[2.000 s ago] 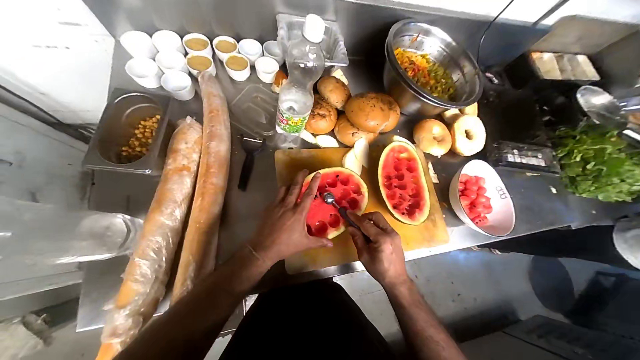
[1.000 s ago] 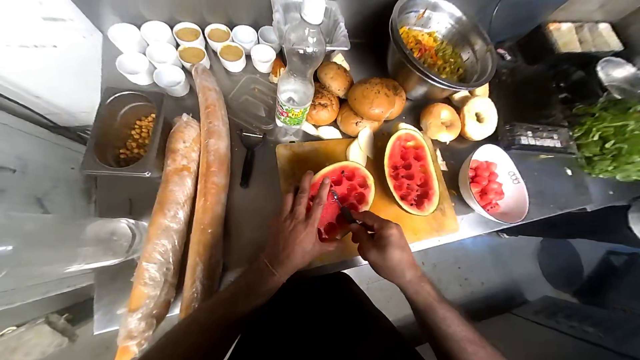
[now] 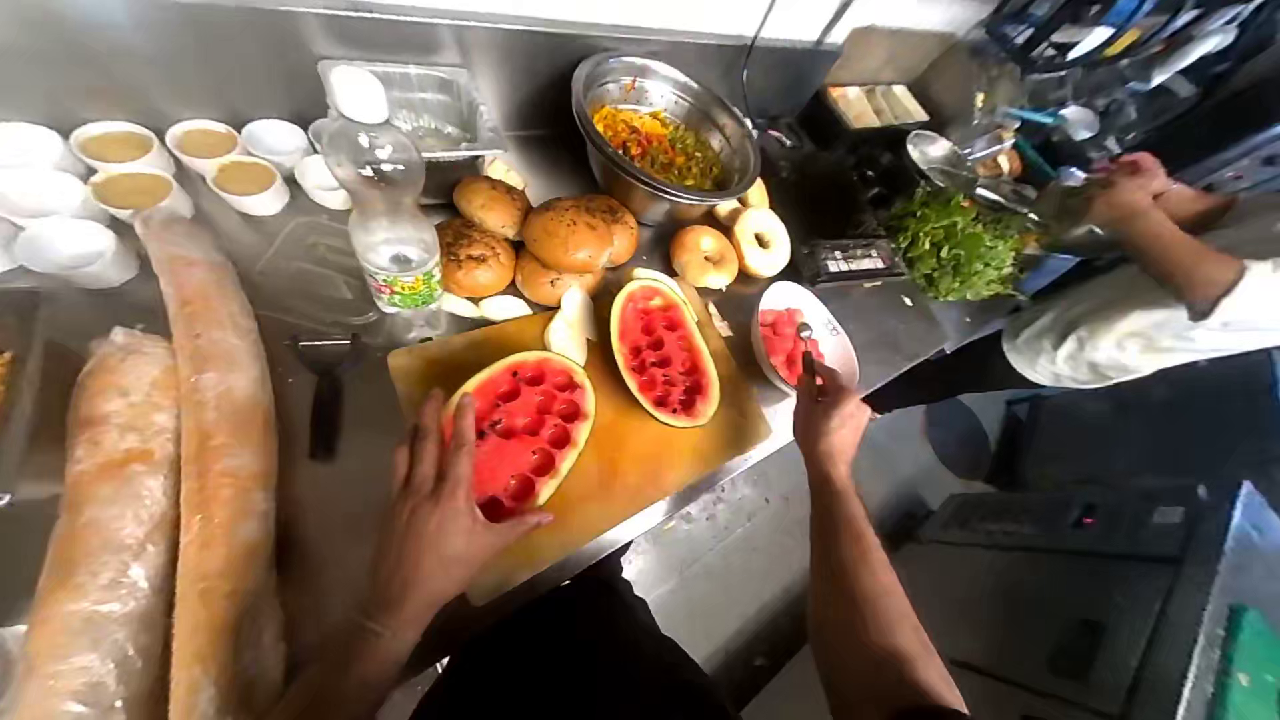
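My left hand (image 3: 445,500) rests on the rim and side of a watermelon half (image 3: 520,425), whose red flesh has many round hollows. Held in my right hand (image 3: 830,415), a melon baller (image 3: 806,350) is over a white bowl (image 3: 838,345) of watermelon balls (image 3: 785,345). Whether a ball sits in its scoop cannot be told. Another scooped watermelon half (image 3: 663,350) lies beside the first on a yellow-brown cutting board (image 3: 620,480). Pale peeled pieces (image 3: 570,325) lie at the board's back edge.
Two long wrapped loaves (image 3: 225,450) and a black peeler (image 3: 325,400) lie left. Behind the board stand a plastic bottle (image 3: 390,200), bread rolls (image 3: 567,235), bagels (image 3: 762,243) and a steel bowl (image 3: 665,130) of chopped vegetables. A co-worker's hands (image 3: 1130,190) are at right near leafy greens (image 3: 955,240).
My right hand has moved with the melon baller from the left watermelon half to the white bowl. My left hand stays at that half. A co-worker has come into view at the right.
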